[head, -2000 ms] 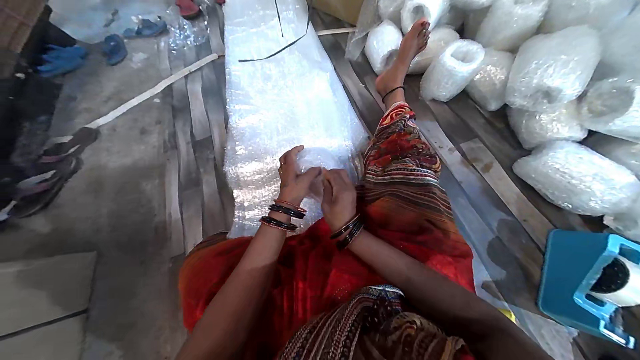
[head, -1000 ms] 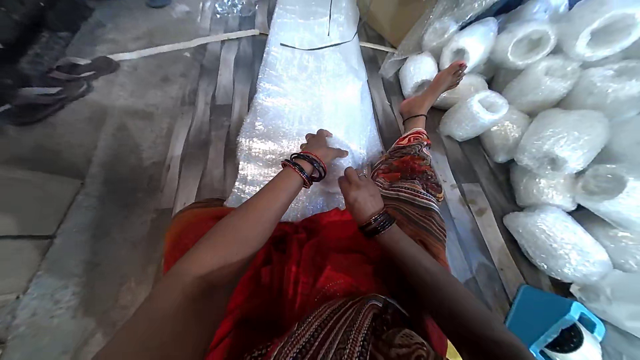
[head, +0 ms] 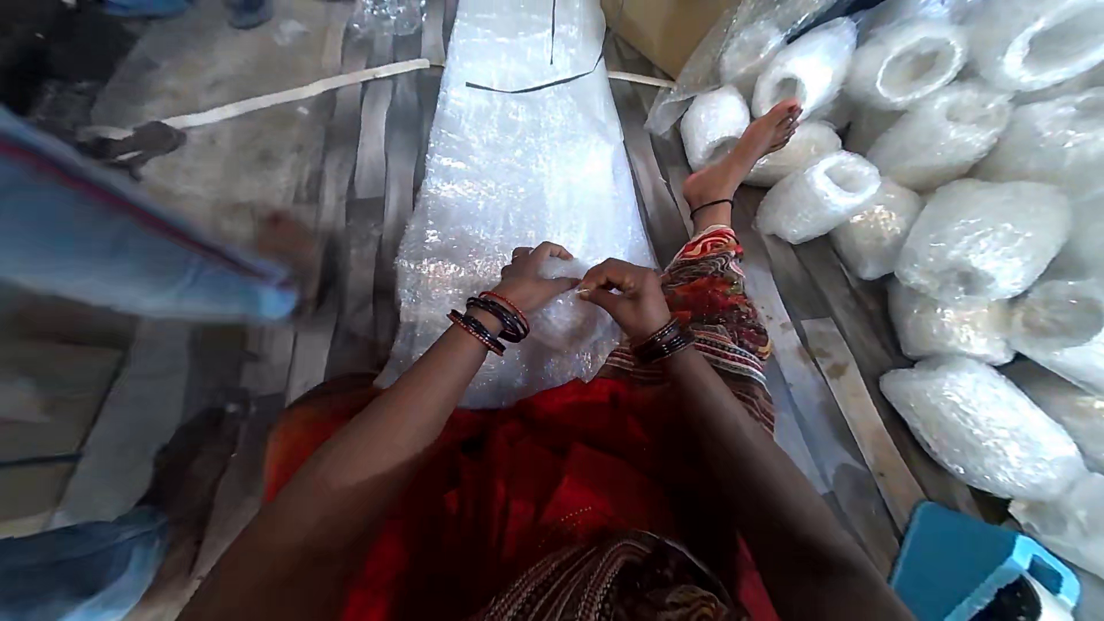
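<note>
A long sheet of bubble wrap [head: 526, 164] lies on the floor and reaches my lap, with a bunched clear plastic part [head: 573, 323] at its near end. My left hand [head: 535, 280] rests over this part from the left, thumb toward the right hand; whether it grips the plastic I cannot tell. My right hand [head: 625, 293] has its thumb and forefinger pinched on a bit of the plastic, close to the left thumb. A thin black strap [head: 535, 89] lies across the far part of the sheet.
Several plastic-wrapped bundles [head: 983, 237] are piled at the right. A blue plastic stool-like object [head: 953, 552] stands at the lower right. A cardboard box [head: 668, 30] is at the back. At the left, another person's blurred trouser leg [head: 129, 233] and foot are close by.
Another person's legs have come into view at the left. My hands, apart a second ago, are together at the plastic, the right one now pinching.
</note>
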